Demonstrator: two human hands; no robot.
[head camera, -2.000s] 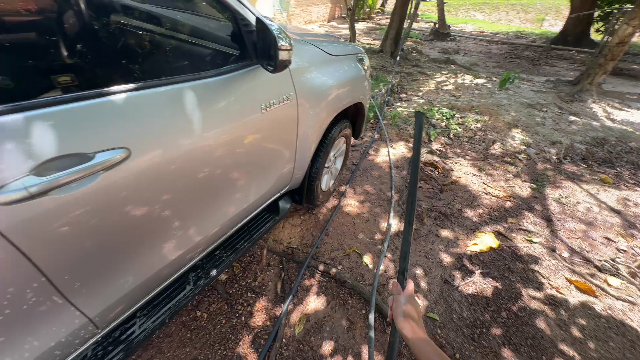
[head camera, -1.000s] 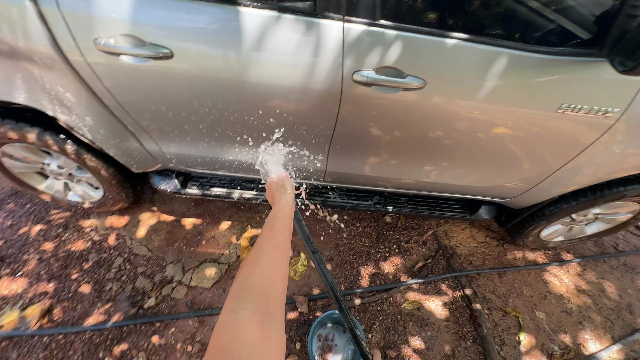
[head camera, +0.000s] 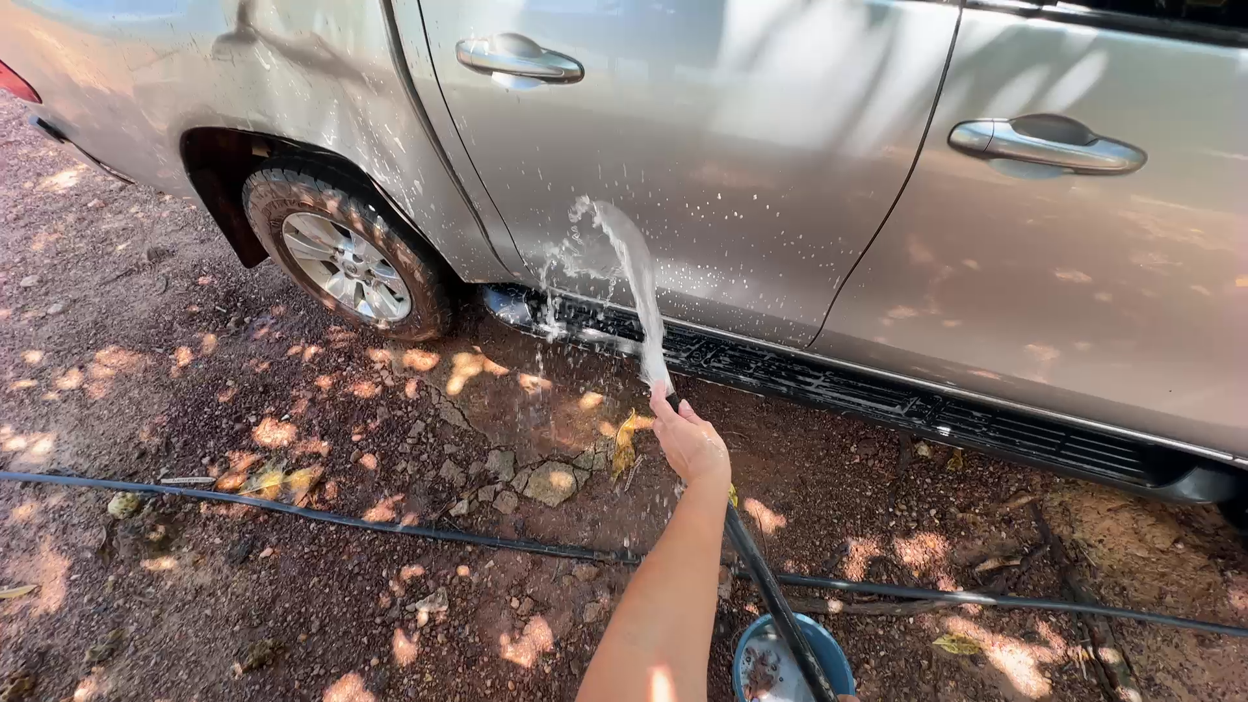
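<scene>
My left hand (head camera: 690, 439) is closed around the end of a black hose (head camera: 770, 585), low in front of the pickup's rear door (head camera: 624, 127). Water (head camera: 639, 283) arcs up from the hose end and splashes against the lower door, with drops on the paint and running down over the black side step (head camera: 907, 405). The hose slants down to the right over a blue bucket (head camera: 837, 648) with whitish liquid in it. Only a sliver of my right hand (head camera: 846, 698) shows at the bottom edge, against the hose; the rest is out of view.
A second dark hose or pipe (head camera: 409, 529) runs across the gravelly ground between me and the pickup. The muddy rear wheel (head camera: 346, 258) stands at the left. Cracked stone pieces (head camera: 551, 482), yellow leaves and a root (head camera: 877, 606) lie on the ground.
The view has swung from the pickup's front to its rear door and wheel. Water now flows from the hose; none showed two seconds ago. The bucket has come into view.
</scene>
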